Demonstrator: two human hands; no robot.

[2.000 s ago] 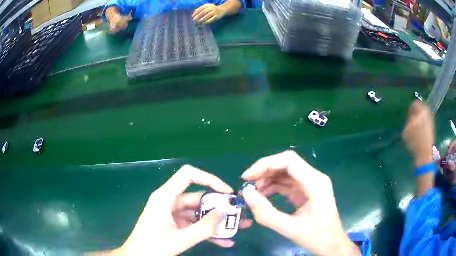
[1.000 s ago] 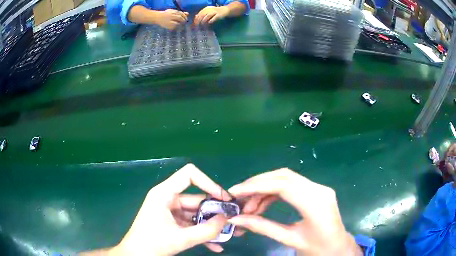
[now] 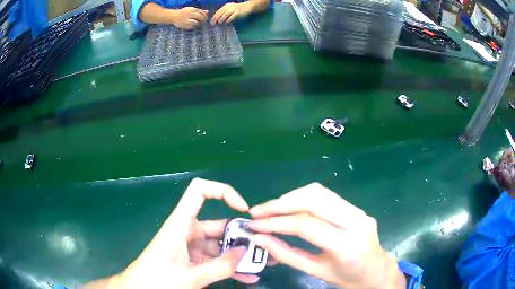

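Observation:
A white rounded-square housing (image 3: 254,262) with a dark patch and a dark-outlined rectangular opening is held near the bottom centre. My left hand (image 3: 192,248) grips it from the left, thumb on its face and fingers behind it. My right hand (image 3: 322,237) is at the housing's upper right, fingertips touching its upper edge and face. The right fingers cover that corner; whether they hold a small part is hidden. A blue strap is on my right wrist.
Several part-assembled units, one nearest (image 3: 332,127), lie on the green belt (image 3: 169,135). A person opposite works over a clear blister tray (image 3: 192,53). A tray stack (image 3: 358,28), black trays (image 3: 34,56), a metal post (image 3: 490,96) and a blue sleeve (image 3: 490,248) surround it.
The small dark part seen earlier in my right fingers no longer shows. My right hand has moved left onto the housing. Units on the belt shifted left. The neighbour's hand left the belt.

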